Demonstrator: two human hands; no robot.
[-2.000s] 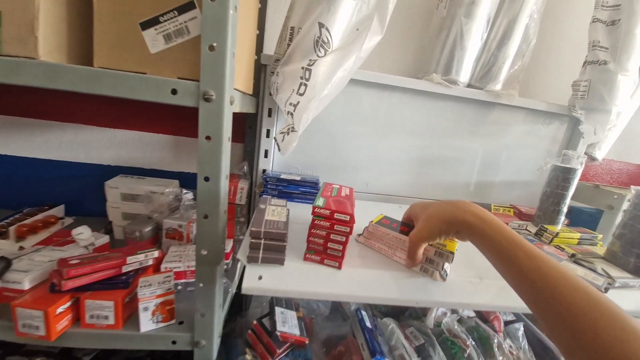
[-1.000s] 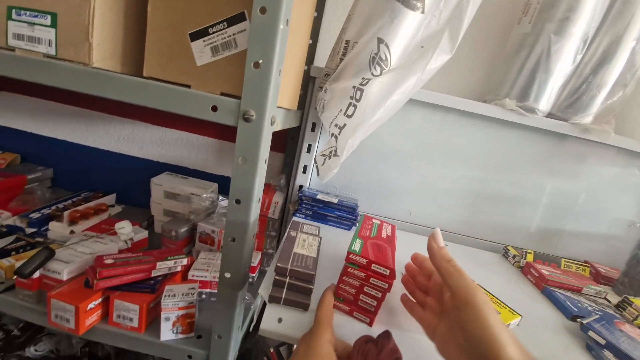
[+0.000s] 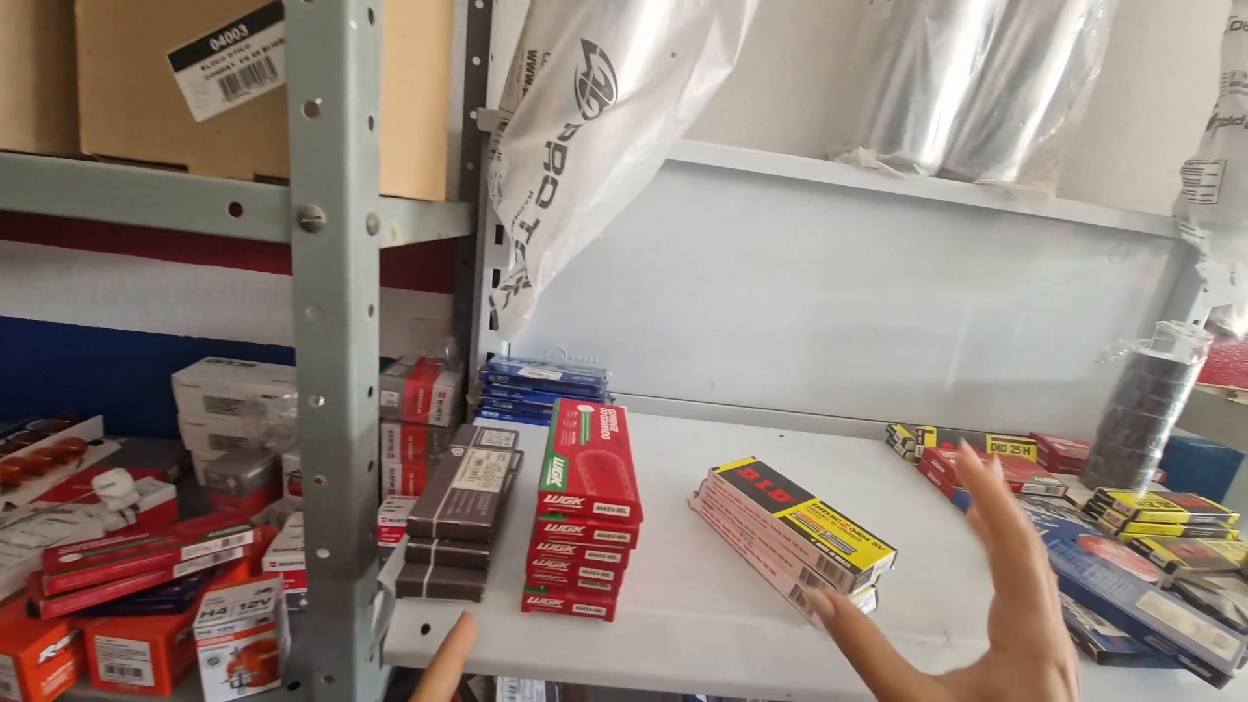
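Note:
My right hand (image 3: 965, 604) is spread, thumb near the front end of two stacked yellow, black and white DID chain boxes (image 3: 799, 526); whether it touches them I cannot tell. Of my left hand (image 3: 448, 658) only a finger shows at the bottom edge, just below a stack of dark boxes (image 3: 458, 497); the rest is out of frame. Between the hands stands a neat stack of red and green WGK boxes (image 3: 585, 507). Behind it lie flat blue packets (image 3: 541, 380). All of these rest on a white metal shelf (image 3: 673, 643).
A grey perforated upright (image 3: 336, 390) stands left of the shelf, with cartons (image 3: 185, 107) above and mixed boxes (image 3: 146, 556) beyond. A plastic-wrapped item (image 3: 604, 127) hangs over the back. At right lie blue boxes (image 3: 1141, 585) and a wrapped black cylinder (image 3: 1141, 419).
Two seconds ago my right hand held the DID boxes; now it is spread beside them. My left hand, in view near the red stack one second ago, is lower and mostly out of frame.

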